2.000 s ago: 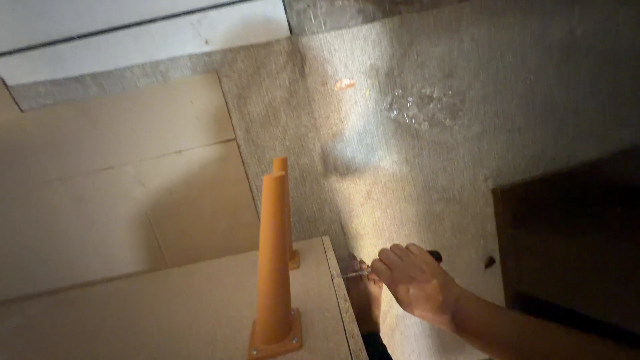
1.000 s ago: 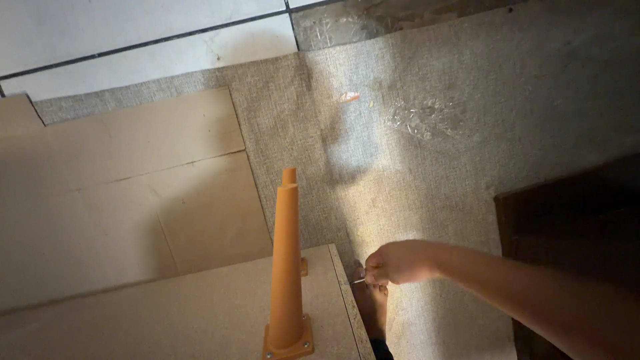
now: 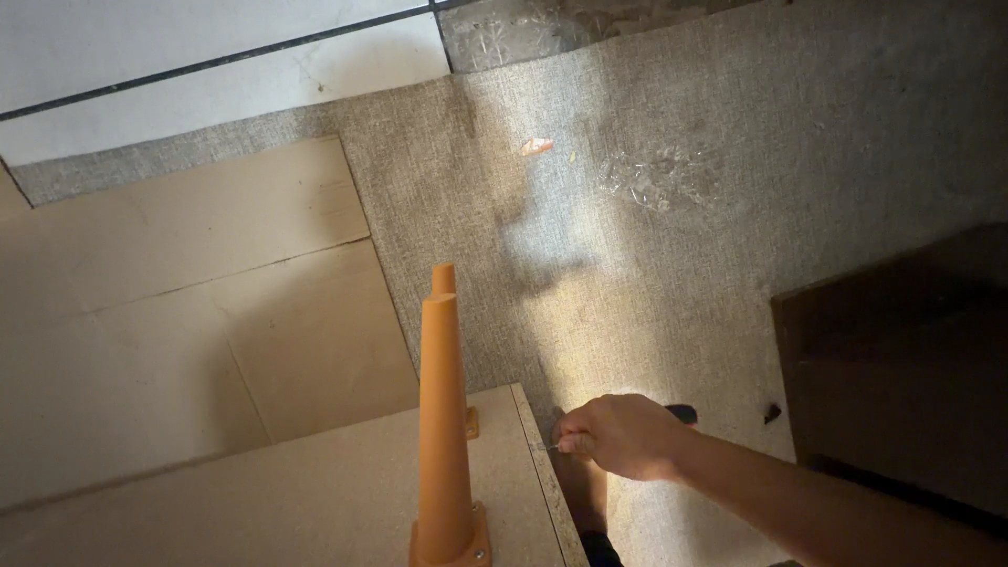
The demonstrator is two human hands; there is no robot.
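My right hand is closed around a screwdriver, whose black handle end sticks out behind the fist. A thin metal shaft or screw shows between its fingertips and the raw edge of a particleboard panel. My left hand is not in view. On the panel's flat face stand orange tapered furniture legs; the nearer leg has a square base held with screws, and a farther leg shows behind it.
A cardboard sheet lies beyond the panel, on woven-look flooring. Crumpled clear plastic and a small orange scrap are on that floor. A dark box-like piece of furniture stands at the right. My lower leg is beside the panel edge.
My right hand has stayed near the panel edge while its wrist and finger pose changed. The black handle end, hidden one second ago, shows behind the fist.
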